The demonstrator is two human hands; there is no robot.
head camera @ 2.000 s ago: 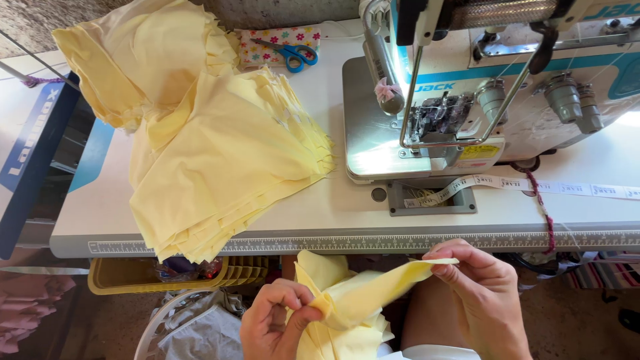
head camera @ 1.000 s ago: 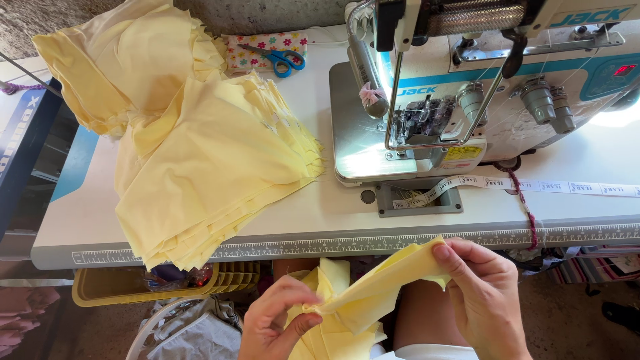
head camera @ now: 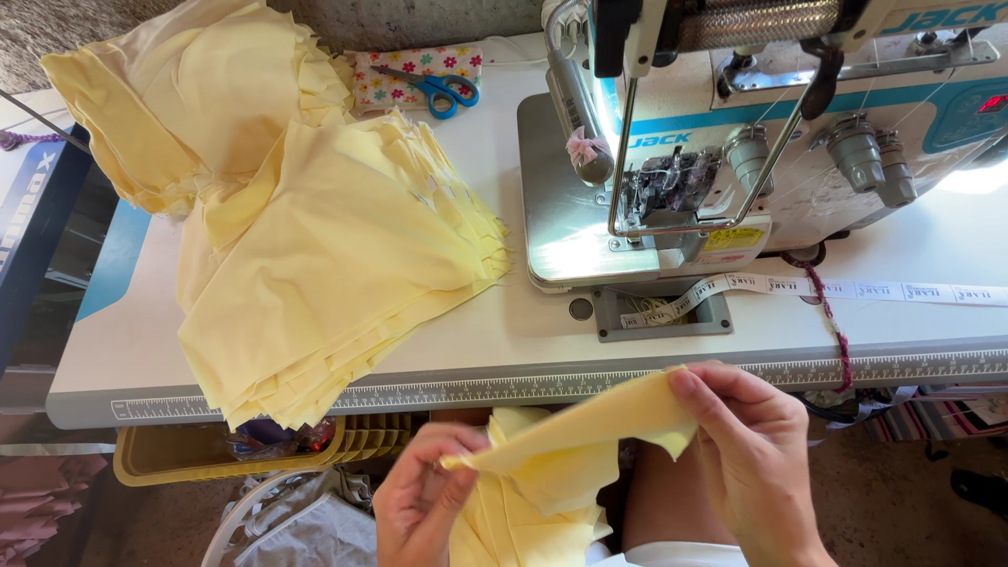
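My left hand [head camera: 429, 492] pinches one end of a yellow fabric piece [head camera: 583, 417] between thumb and fingers. The other end is gripped by my right hand [head camera: 744, 449], so the piece stretches between both hands in front of the table edge. More yellow fabric [head camera: 512, 528] lies below, over the lap. On the table at the left rests a large stack of cut yellow fabric pieces [head camera: 331, 236]. A Jack overlock sewing machine [head camera: 677, 189] with its lamp lit stands at the right.
Blue-handled scissors [head camera: 441, 93] lie on a floral fabric pouch [head camera: 378, 88]. A printed label tape [head camera: 835, 289] runs across the table from a recessed tray [head camera: 665, 327]. Along the front edge is a ruler strip [head camera: 504, 390]. A yellow plastic basket [head camera: 197, 457] sits under the table.
The yellow piece held between my hands has shifted and now slants up toward my right hand, its edge stretched straighter. Both hands keep hold of it.
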